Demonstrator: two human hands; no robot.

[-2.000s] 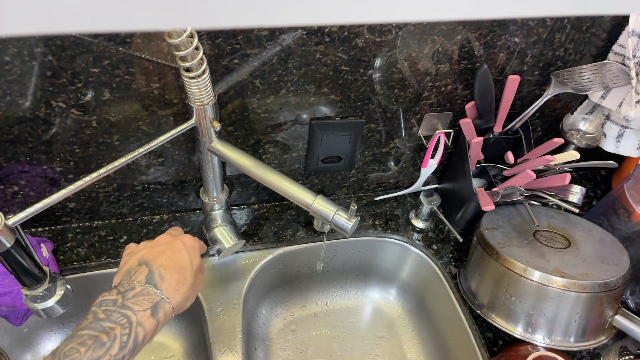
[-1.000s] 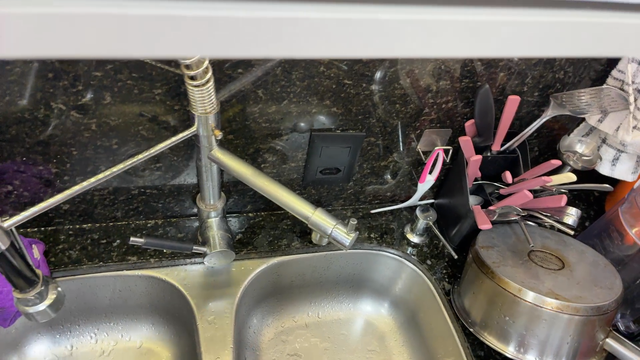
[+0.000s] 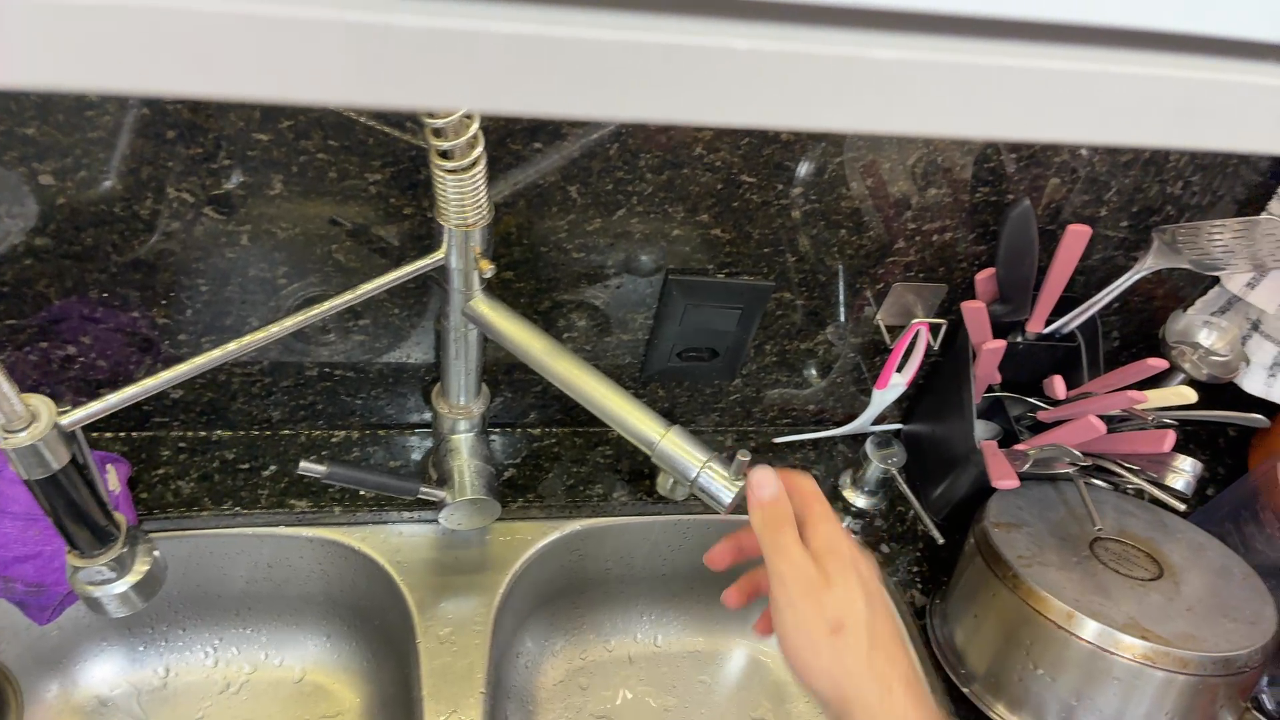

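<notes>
My right hand reaches in from the lower right, its fingers apart and somewhat curled. Its thumb and index finger are at the tip of the brushed metal faucet spout, beside a small knob; whether they touch it I cannot tell. The spout slants down from the faucet column over the right basin. The black-gripped faucet lever points left from the column's base. At the left hangs the black and metal spray head, held by a rod from the column. My left hand is out of view.
A wet left basin adjoins the right one. An upturned metal pot stands at the right, below a black holder with pink-handled utensils. A purple cloth lies at the left. A white edge crosses the top, before a black outlet.
My tattooed left hand, at the lever two seconds ago, has left the view. The thin water stream seen then no longer shows. My right hand has come in at the spout tip.
</notes>
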